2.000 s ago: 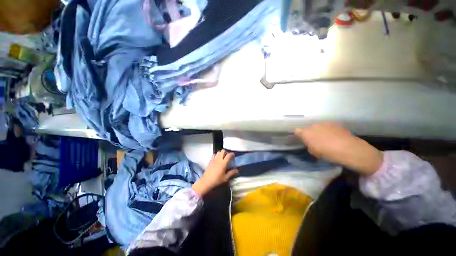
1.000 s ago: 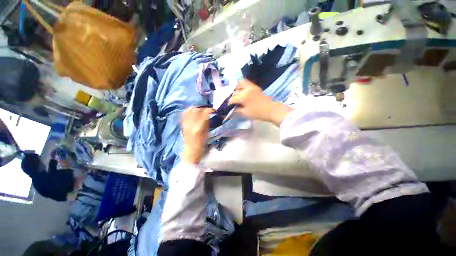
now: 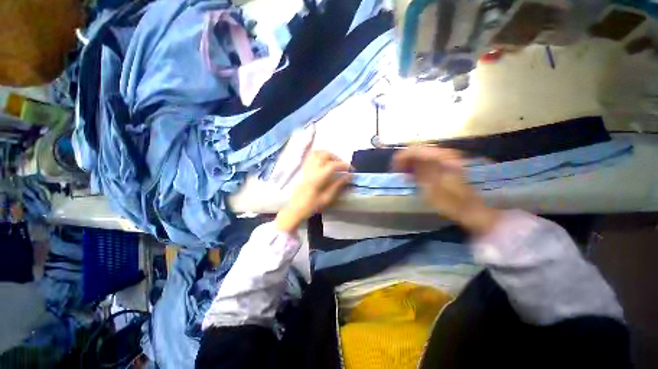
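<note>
A long, slightly curved waistband piece (image 3: 537, 144), black on one side with a light-blue edge, lies flat along the front of the white table below the sewing machine. My left hand (image 3: 321, 180) pinches its left end. My right hand (image 3: 440, 176) is blurred and lies over the piece, right of my left hand; whether it grips the cloth or holds a pen cannot be seen. Another black and light-blue strip (image 3: 404, 254) lies across my lap.
A light-blue garment bundle (image 3: 166, 94) with a pink fabric strip (image 3: 249, 83) fills the table's left side. Stacked cut pieces (image 3: 310, 86) fan beside it. The sewing machine (image 3: 577, 86) is at upper right. More blue cloth (image 3: 173, 303) hangs below the table at left.
Both hands have come down and right from the bundle to the table's front edge. A waistband piece now lies there beneath the machine. The view has tilted down.
</note>
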